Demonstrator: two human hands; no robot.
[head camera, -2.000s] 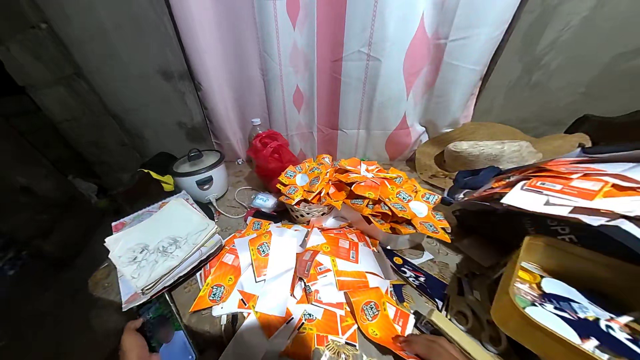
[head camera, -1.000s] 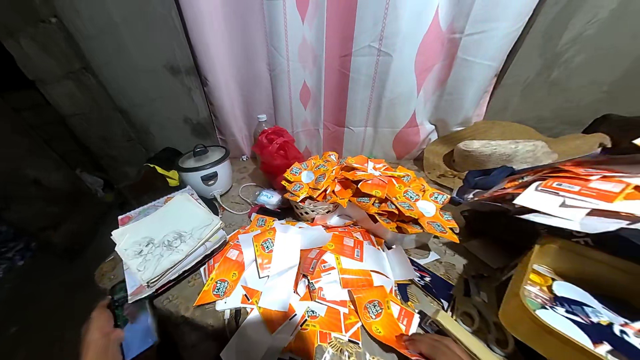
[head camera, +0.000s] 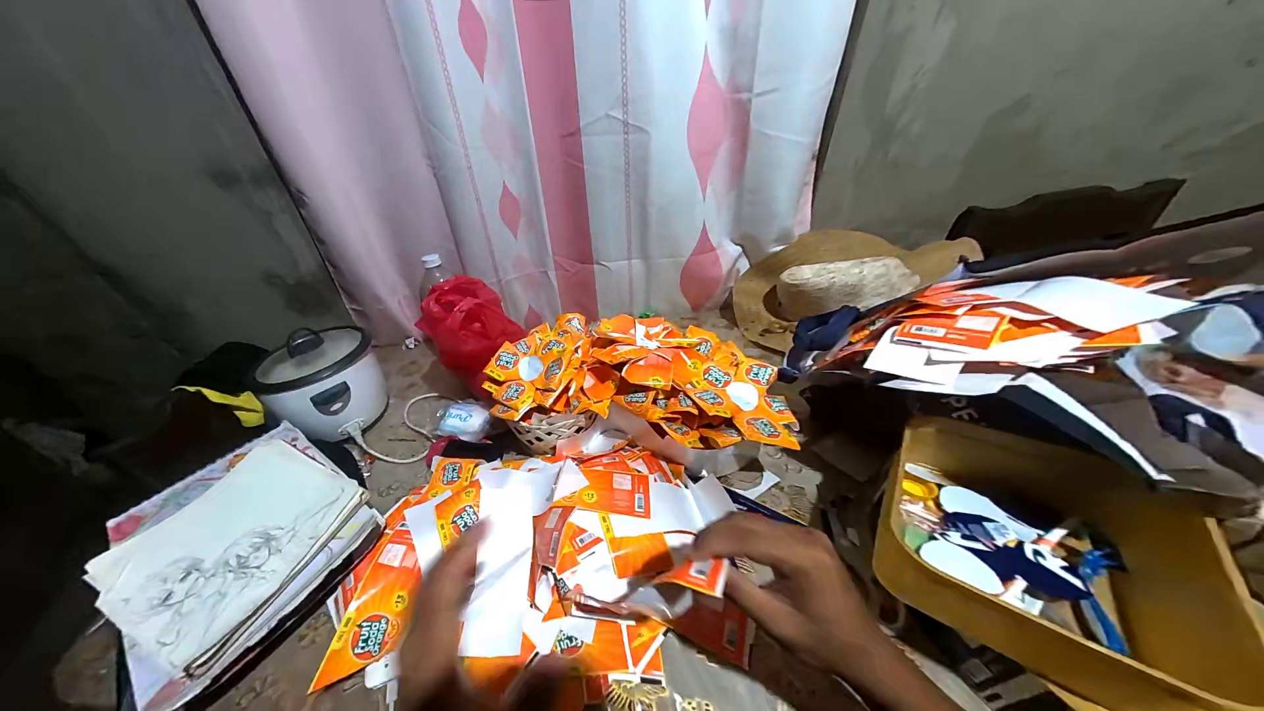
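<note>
Orange and white printed paper pieces (head camera: 612, 494) lie heaped on the patterned table. My right hand (head camera: 790, 583) is at the heap's right side, its fingers closed on an orange and white paper piece (head camera: 696, 573). At the heap's front left is my left hand (head camera: 449, 632), blurred, with its fingers apart; whether it touches the papers cannot be told. Behind the heap, folded orange paper shapes (head camera: 642, 380) fill and surround a woven basket (head camera: 551, 433).
Drawn sheets (head camera: 237, 563) and a rice cooker (head camera: 321, 385) are at left. A red plastic bag (head camera: 464, 321) sits by a bottle (head camera: 433, 269). At right are a straw hat (head camera: 839, 281), a yellow bin (head camera: 1047, 632) and stacked paper scraps (head camera: 1027, 326).
My left hand has let go of the phone it held at the far left and moved right to the paper heap. My right hand has risen over the heap and now grips a paper piece.
</note>
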